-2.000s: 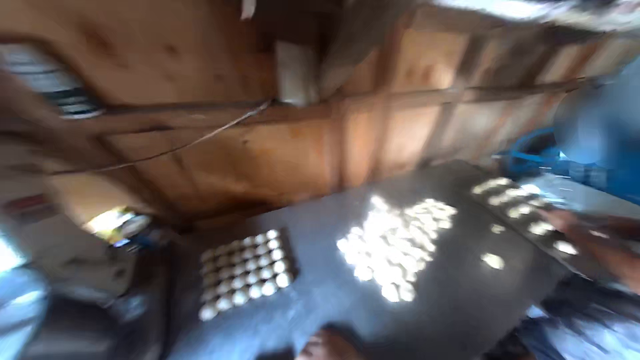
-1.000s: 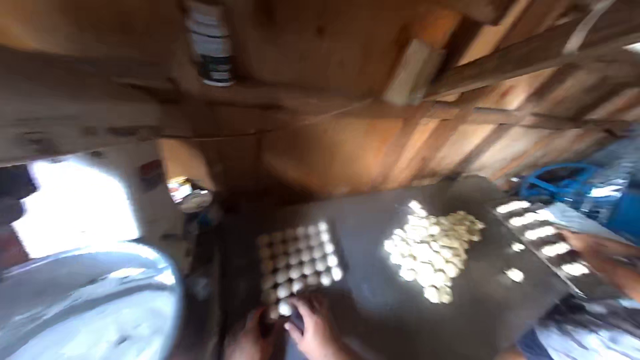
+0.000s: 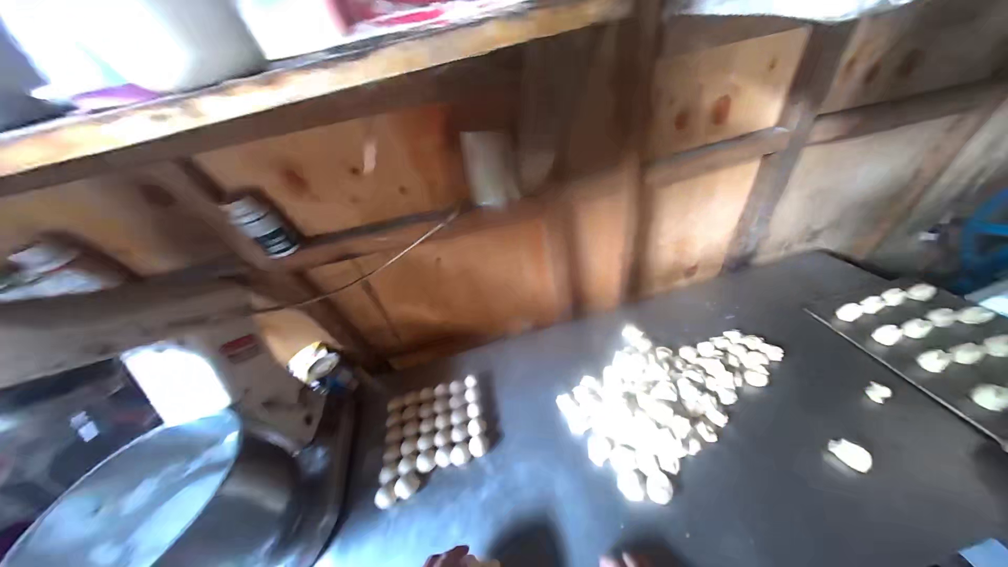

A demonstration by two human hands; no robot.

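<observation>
Only the tips of my left hand (image 3: 455, 557) show at the bottom edge, just below and right of a block of round dough balls (image 3: 433, 429) set in tight rows. Fingertips of my right hand (image 3: 618, 561) are at the same edge, below a loose heap of small dough pieces (image 3: 650, 402). Whether either hand holds anything cannot be seen. Both the block and the heap lie on a dark, smooth tabletop (image 3: 535, 465). Two separate dough pieces (image 3: 850, 455) lie right of the heap.
A dark tray (image 3: 898, 362) with rows of shaped dough pieces lies at the right. A large metal bowl (image 3: 134, 488) stands at the lower left beside a machine (image 3: 268, 378). Behind the table rises a wooden wall (image 3: 488, 268), with a white container (image 3: 264, 228) on its ledge.
My hands were at the near edge of the dough-ball block one second ago; now they are right of it. The view has swung, and the other person's arm by the tray is out of sight.
</observation>
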